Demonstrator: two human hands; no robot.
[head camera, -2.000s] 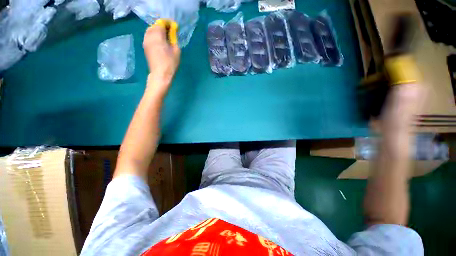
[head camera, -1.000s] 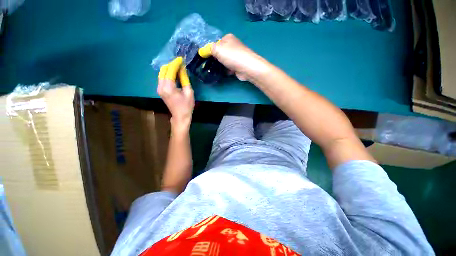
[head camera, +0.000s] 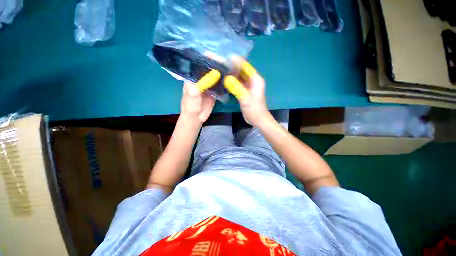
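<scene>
A black moulded part (head camera: 182, 62) lies inside a clear poly bag (head camera: 192, 30), held over the bench's near edge. The bag's loose end spreads away from me. My left hand (head camera: 198, 100) grips the bagged part from the near side, its yellow-cotted thumb on the film. My right hand (head camera: 251, 95) pinches the right end of the bag and part with yellow-cotted fingers; its fingertips are slightly blurred. Bagged parts (head camera: 280, 15) lie side by side in a row behind, cut off by the top edge.
An empty-looking poly bag (head camera: 94, 22) lies on the mat at left. Cardboard sheets (head camera: 412, 45) are stacked at right with black parts at their far edge. An open carton (head camera: 382, 144) holding clear film is below the bench at right. A taped carton (head camera: 30, 185) and a printed carton (head camera: 107, 175) stand at lower left.
The black part, earlier at the bag's mouth, is now inside the bag. My right hand has moved right and down, and both hands now hold the bagged part. The view has shifted.
</scene>
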